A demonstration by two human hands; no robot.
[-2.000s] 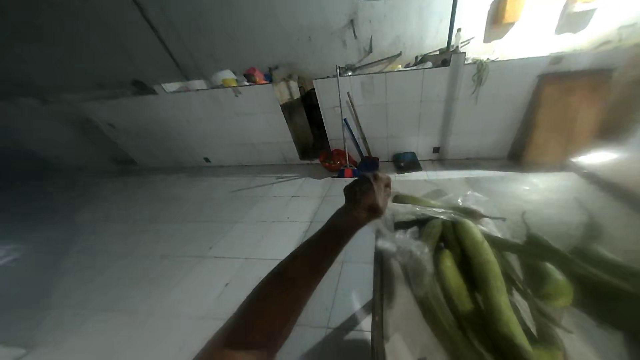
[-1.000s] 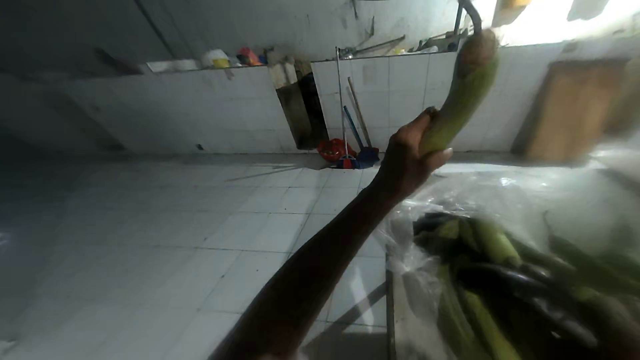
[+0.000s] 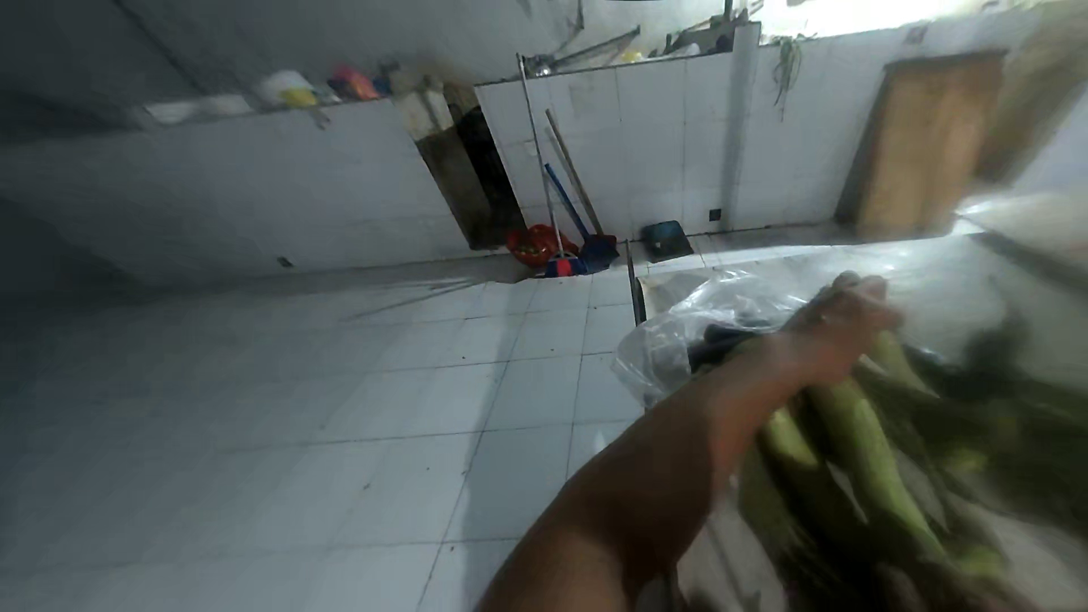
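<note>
My left hand [image 3: 846, 319] is blurred, its forearm crossing the view from the bottom middle. It is over the upper end of a pile of long, pale green vegetables [image 3: 871, 459]; whether its fingers grip anything cannot be told. Dark, glossy long vegetables [image 3: 718, 344] lie beside the forearm, partly covered by a clear plastic bag [image 3: 659, 357]. More green vegetables [image 3: 1020, 433] spread to the right, blurred. My right hand is not to be made out.
A pale table [image 3: 926, 272] bears the pile. Beyond the tiled floor [image 3: 382, 484], long-handled tools [image 3: 574, 174], a red basket [image 3: 540, 245] and a dark dustpan-like thing [image 3: 665, 240] stand by the low wall. A wooden board [image 3: 931, 144] leans at the right.
One second ago my left hand held a thick green vegetable up above the bag; now it is low over the pile, and that raised vegetable is no longer seen there.
</note>
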